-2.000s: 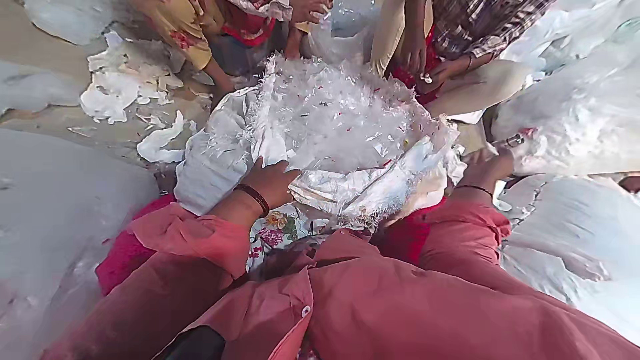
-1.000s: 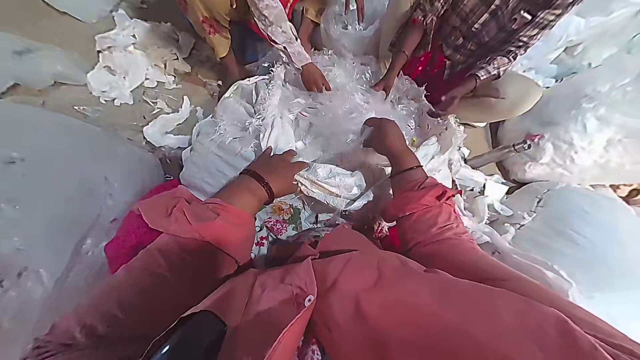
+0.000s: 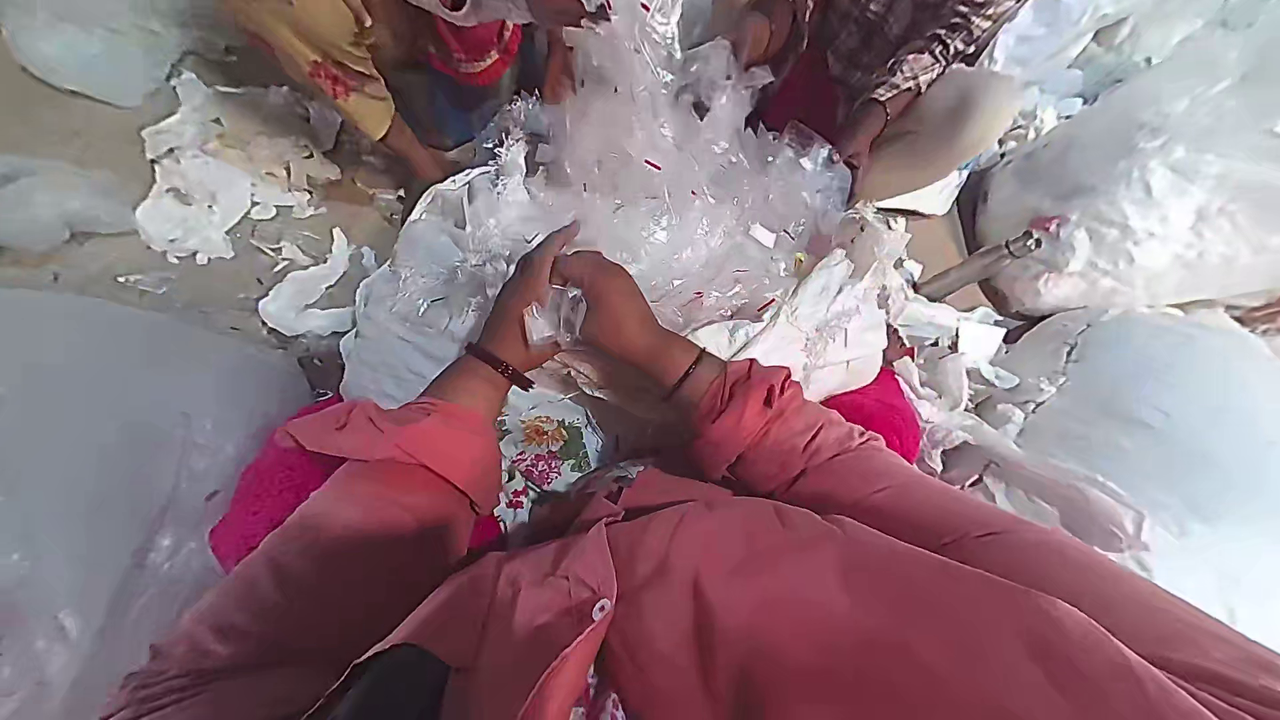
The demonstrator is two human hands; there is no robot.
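Observation:
A wide heap of clear plastic scraps (image 3: 690, 190) with small red bits lies over a white woven sack (image 3: 390, 335). At the near edge of the heap my two hands meet. My left hand (image 3: 520, 300), with a dark beaded bracelet at the wrist, and my right hand (image 3: 615, 305), with a thin dark band, cup a few clear plastic pieces (image 3: 556, 317) between them. The fingertips of both hands point away from me and are partly hidden. Floral cloth (image 3: 543, 450) shows below my wrists.
Co-workers' hands (image 3: 862, 135) are at the heap's far side. Torn white sheeting (image 3: 200, 190) lies on the ground at left. Large filled translucent bags stand at left (image 3: 110, 450) and right (image 3: 1180, 410). A metal rod (image 3: 980, 265) sticks out at right, near a bulky bag (image 3: 1110, 190).
My right hand, at the sack's right side at first, has come in beside my left, and both now cup plastic pieces. The plastic scraps are spread out toward the co-workers.

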